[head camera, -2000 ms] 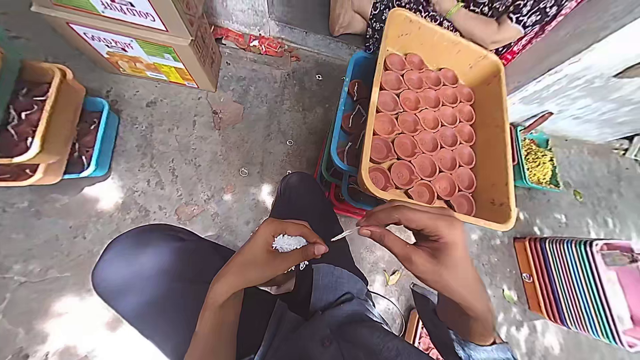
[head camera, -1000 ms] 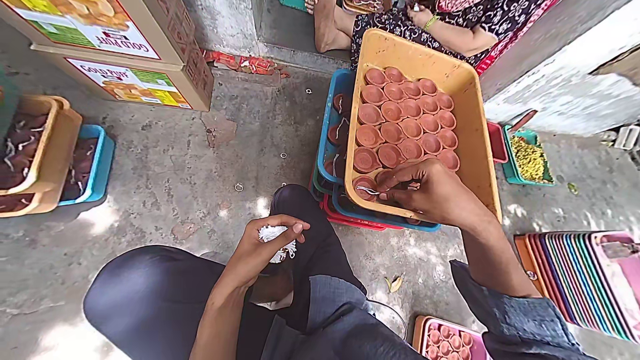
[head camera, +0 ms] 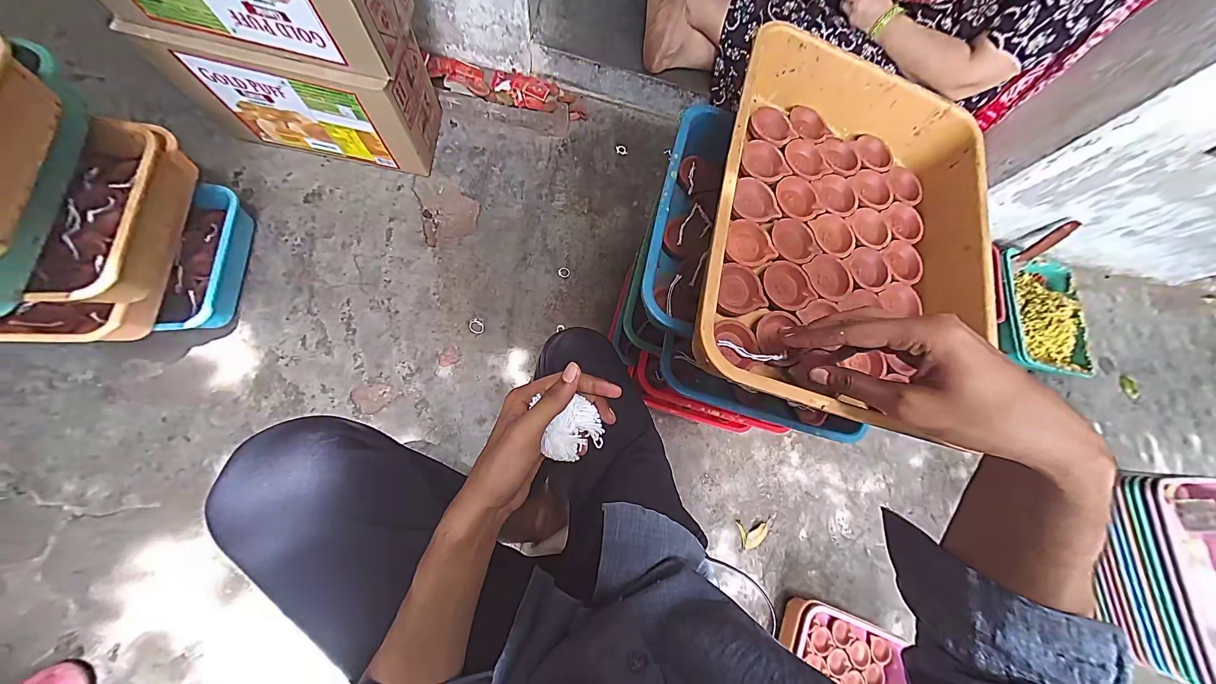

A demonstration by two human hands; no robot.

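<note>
A bunch of white cotton wicks (head camera: 570, 427) rests in my left hand (head camera: 518, 437), held between thumb and fingers above my knee. My right hand (head camera: 893, 366) reaches over the near edge of an orange plastic tray (head camera: 950, 161) and its fingers touch small clay lamps (head camera: 788, 285) set in rows. A white wick (head camera: 750, 353) lies across the near left clay lamp, its end at my right fingertips. Whether those fingers grip a lamp or the wick is hidden.
Under the orange tray stand blue trays (head camera: 655, 275) with wicked lamps. Cardboard boxes (head camera: 408, 123) and more stacked trays (head camera: 223, 275) are at left. A seated person's arm (head camera: 940, 66) is beyond the tray. At right are a green tray of yellow petals (head camera: 1045, 318) and stacked coloured trays (head camera: 1140, 570).
Two seconds ago both hands were close together over my lap, a wick between them. My right hand moved to the orange tray, and the wick now lies at a lamp there. My left hand keeps the bunch.
</note>
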